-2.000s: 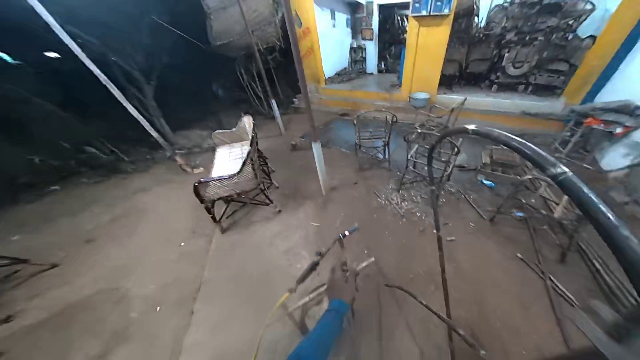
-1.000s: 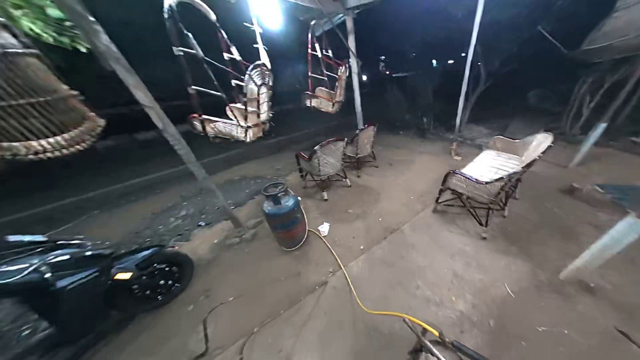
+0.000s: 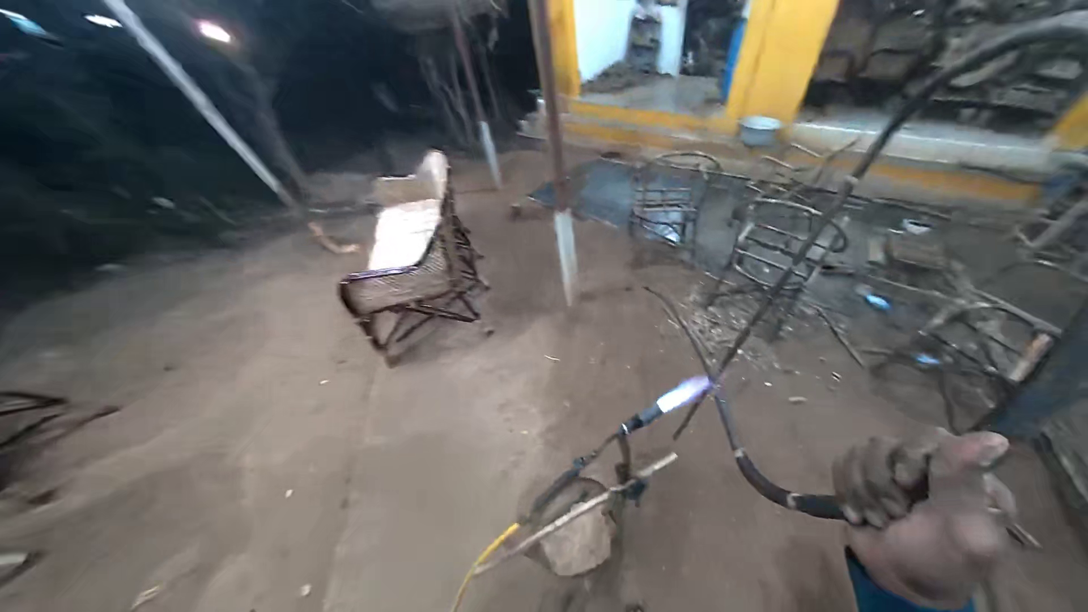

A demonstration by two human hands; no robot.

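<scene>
Palm up, my right hand [image 3: 926, 506] is closed around a dark, curved cane pole [image 3: 765, 484] at the lower right. The pole runs left and bends upward at the flame [image 3: 684, 394] of a gas torch [image 3: 642, 418]. Another long cane length [image 3: 820, 225] arcs from the upper right and crosses there; whether both are one piece I cannot tell. The torch rests, tilted up, on a low support with a thin stick [image 3: 586, 508] and a stone-like block [image 3: 578, 544]. A yellow hose [image 3: 489, 552] leads off its lower end. My left hand is out of view.
A woven cane settee [image 3: 408, 255] stands left of a post [image 3: 563, 238]. Cane chair frames [image 3: 671, 204] and loose sticks lie about at the right, near wood shavings [image 3: 731, 327]. A metal basin [image 3: 759, 130] sits on the ledge of a yellow-walled building.
The view swung left to a gas cylinder and motorcycle, then back. Two seconds ago a blue-sleeved hand was near the torch; now my right hand is further right, and a flame shows at the torch.
</scene>
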